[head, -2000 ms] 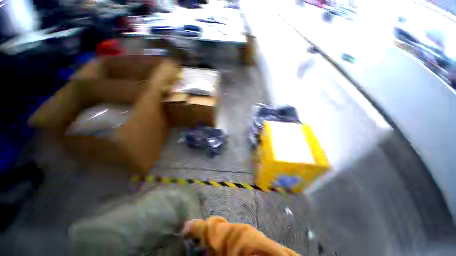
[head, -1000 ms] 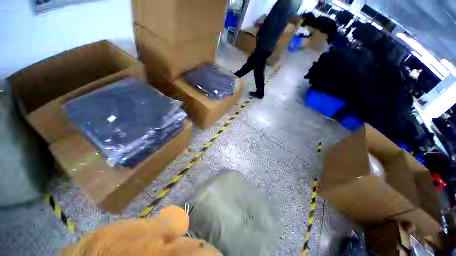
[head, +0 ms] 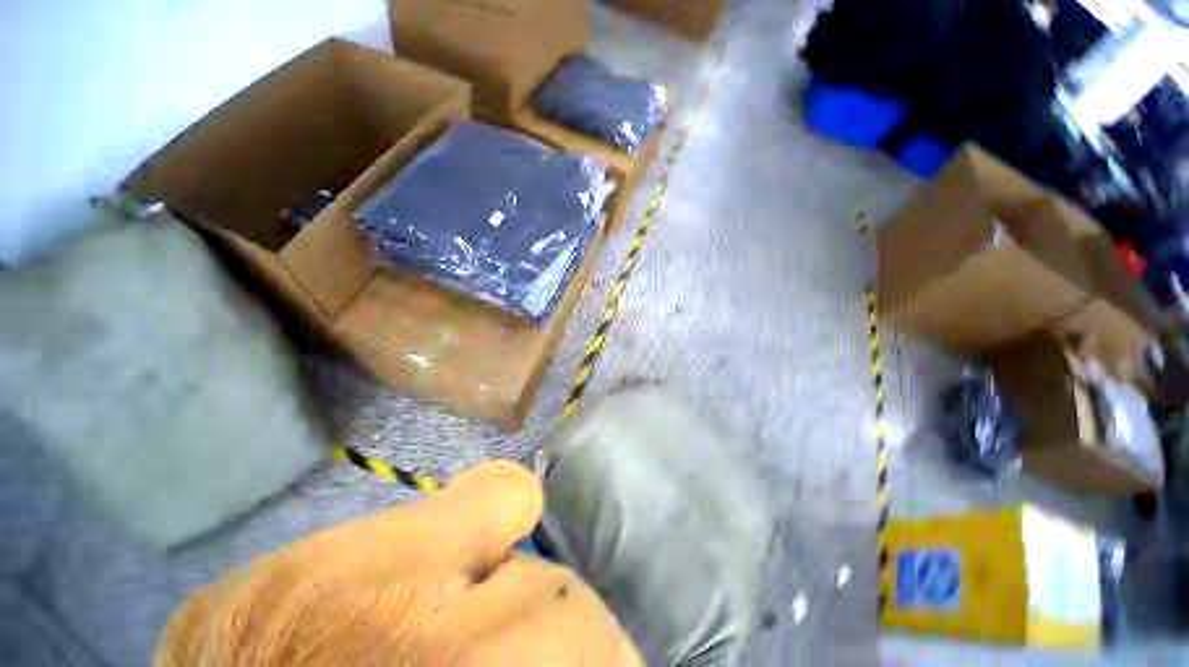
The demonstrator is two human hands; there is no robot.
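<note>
A fuzzy orange sleeve [head: 378, 593] fills the bottom left of centre. No fingers can be made out, so neither of my hands is visible. A grey-green bulging cloth form [head: 665, 521], sack-like, lies just right of the sleeve; its lower end is cut off by the frame. A large full grey-green sack [head: 150, 378] stands at the left edge. A stack of dark folded garments in shiny clear plastic [head: 483, 215] lies on the flaps of an open brown carton [head: 463, 371].
Another bagged garment stack [head: 600, 98] lies on a carton behind. Yellow-black tape [head: 619, 293] crosses the speckled floor. At right are open cartons [head: 958, 280], a dark bagged bundle [head: 978, 424] and a yellow box [head: 965, 573]. Black heaps [head: 926, 52] lie over blue bins [head: 854, 115].
The view has swung from the yellow box and partition to the left-hand cartons, then tilted lower. The walking person has left the picture. The left sack shows more fully.
</note>
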